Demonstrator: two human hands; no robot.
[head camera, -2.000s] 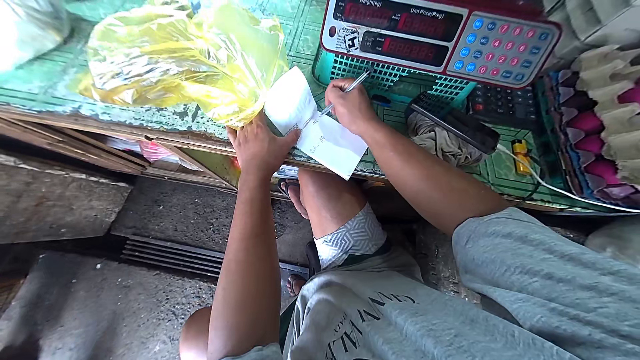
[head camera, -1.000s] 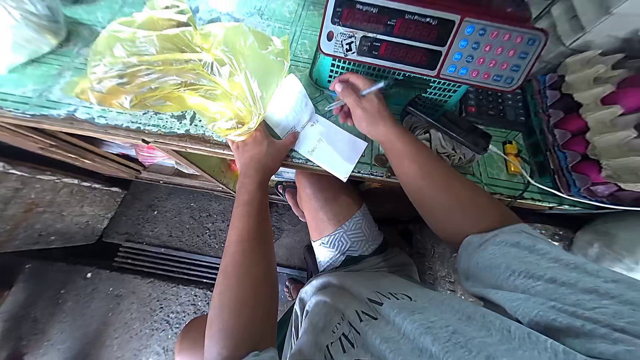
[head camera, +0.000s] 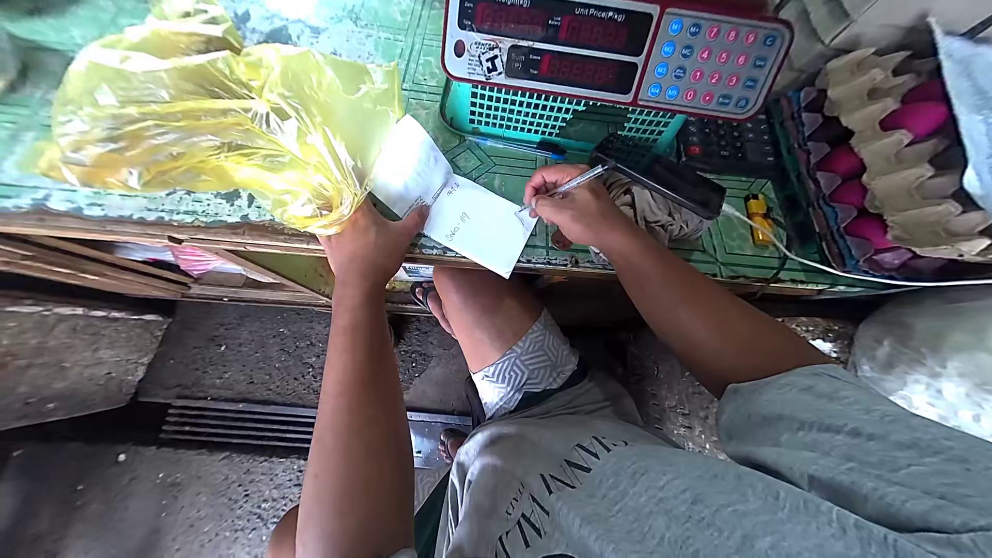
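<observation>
My right hand (head camera: 572, 203) grips a clear ballpoint pen (head camera: 570, 184), its tip at the right edge of a small white notepad (head camera: 484, 225) that bears handwriting. My left hand (head camera: 372, 242) lies at the pad's left side, its thumb on the paper. That same hand holds the gathered neck of a yellow plastic bag (head camera: 201, 124), which spreads over the counter to the left; its other fingers are hidden under the plastic. A dark-capped pen (head camera: 518, 146) rests on the counter above the pad.
A red digital scale (head camera: 620, 54) stands behind a green plastic basket (head camera: 558, 112). To the right are a black device (head camera: 659, 177) on a crumpled cloth (head camera: 651, 213), a calculator (head camera: 728, 143), a yellow object (head camera: 758, 219), a white cable (head camera: 845, 273) and egg trays (head camera: 891, 155) with pink eggs.
My right hand was raised off the pad one second ago, above its upper part; it has come down to the pad's right edge with the pen. My left hand stays at the bag and pad.
</observation>
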